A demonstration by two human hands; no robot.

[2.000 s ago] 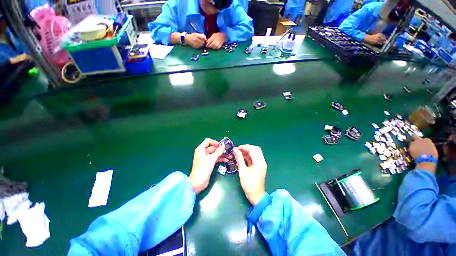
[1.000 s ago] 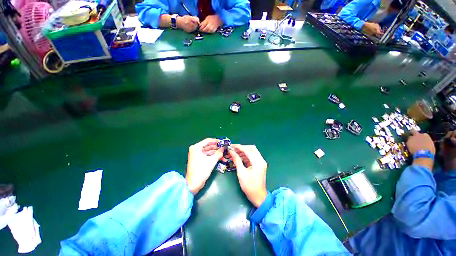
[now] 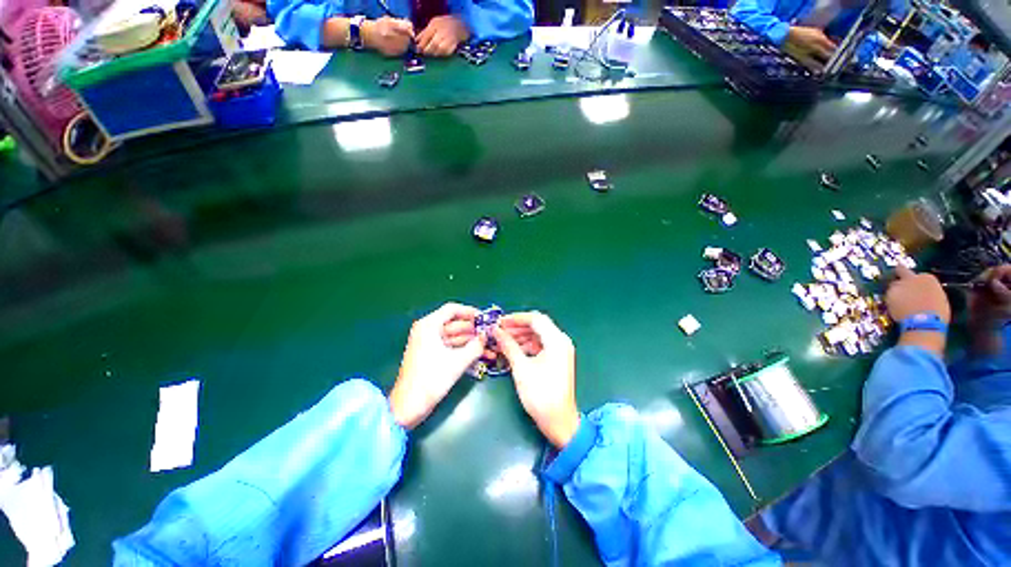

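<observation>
A small dark circuit board assembly (image 3: 489,319) with silver patches is held between the fingertips of both hands. My left hand (image 3: 437,357) grips it from the left, and my right hand (image 3: 540,366) grips it from the right. The fingers hide much of it. A second dark piece with a pale patch (image 3: 488,367) shows just below the fingers, between the hands; whether it is held or lies on the green bench (image 3: 333,288) I cannot tell.
Single boards (image 3: 486,229) lie ahead. Right are grouped boards (image 3: 766,264), a pale block (image 3: 690,325), a solder wire spool (image 3: 780,401), a thin stick (image 3: 723,443), a pile of small parts (image 3: 851,290) and a neighbour's hand (image 3: 918,301). Left is a white strip (image 3: 175,425).
The view has shifted, so bench items sit further left and higher. The board between my fingertips has been turned and is now more covered by the fingers. Both hands keep hold.
</observation>
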